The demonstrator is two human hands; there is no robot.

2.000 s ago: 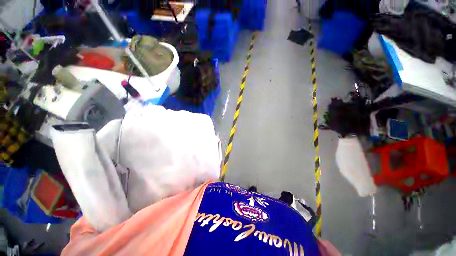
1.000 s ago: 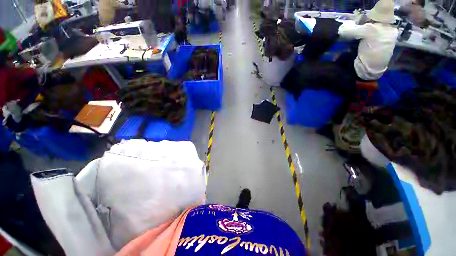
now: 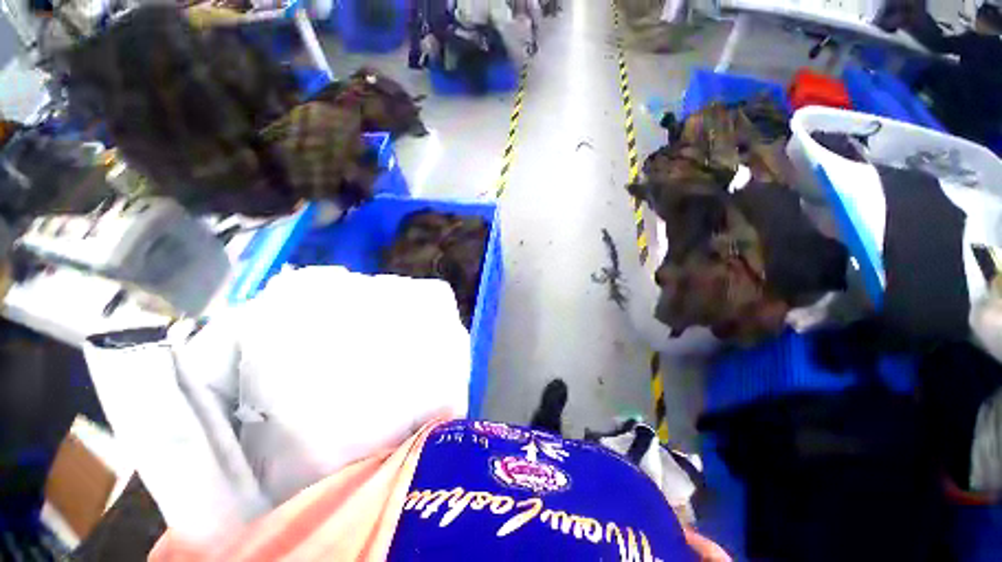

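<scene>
A thick bundle of pale grey-white garments [image 3: 352, 362] lies over my left forearm, against my peach sleeve and blue apron. One pale sleeve-like piece [image 3: 176, 417] with a dark band at its end hangs at the bundle's left. My left hand is hidden under or behind the cloth. My right hand is out of view; a small bit of peach sleeve shows right of the apron. A black and white cloth piece [image 3: 659, 459] shows at the apron's right edge.
A grey aisle [image 3: 571, 220] with yellow-black tape runs ahead. A blue crate [image 3: 487, 318] with brown cloth stands left of it. A sewing machine [image 3: 143, 247] is at left. Brown and dark garments [image 3: 714, 263] and a white trough [image 3: 819, 132] are at right.
The view has moved forward along the aisle, past other crates and tables. The pale bundle stays on my left arm. A dark shoe shows below, and the black and white cloth shows again.
</scene>
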